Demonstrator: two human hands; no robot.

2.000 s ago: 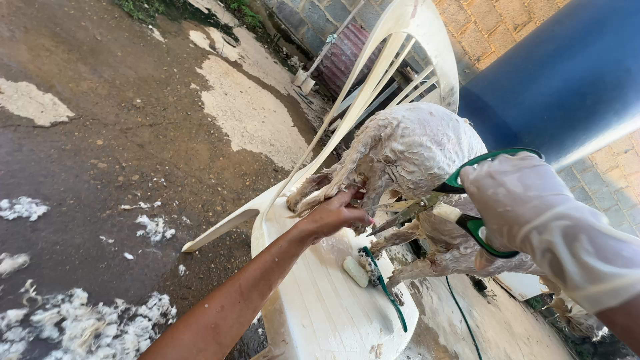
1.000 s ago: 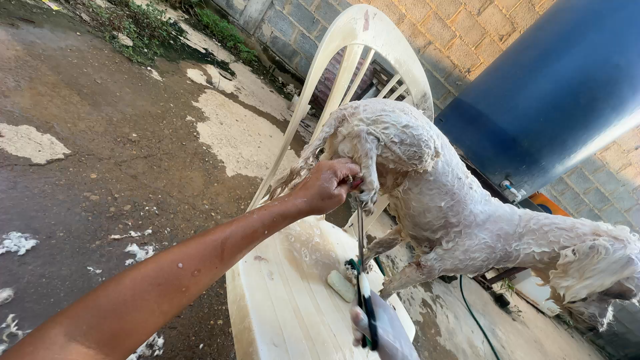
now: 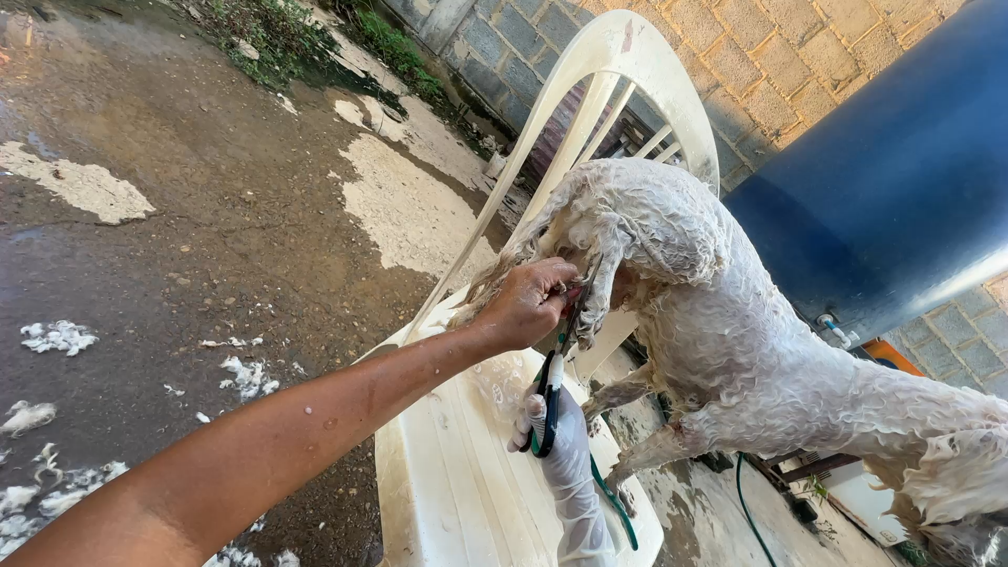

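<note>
A wet, white-coated dog (image 3: 756,339) stands on a white plastic chair (image 3: 472,488), its rear toward the backrest and its head at the lower right. My bare left hand (image 3: 529,303) is closed at the dog's raised hind leg, fingers pinched; what lies between them is mostly hidden. My right hand (image 3: 563,433), in a translucent white glove, holds scissors (image 3: 553,378) with dark green and white handles. Their blades point up along the lower hind leg, close beside my left fingers. A green strip-like handle (image 3: 618,504) lies on the seat right of my gloved wrist.
Tufts of cut white fur (image 3: 59,337) lie on the wet ground at left. Behind the chair stands a block wall (image 3: 756,71). A large blue tank (image 3: 882,173) with a tap is at the right, and a green hose (image 3: 748,512) runs over the ground below the dog.
The gloved hand with the scissors has moved from the right of the dog's hind leg to below it, then up closer to the leg. My left hand stays at the leg.
</note>
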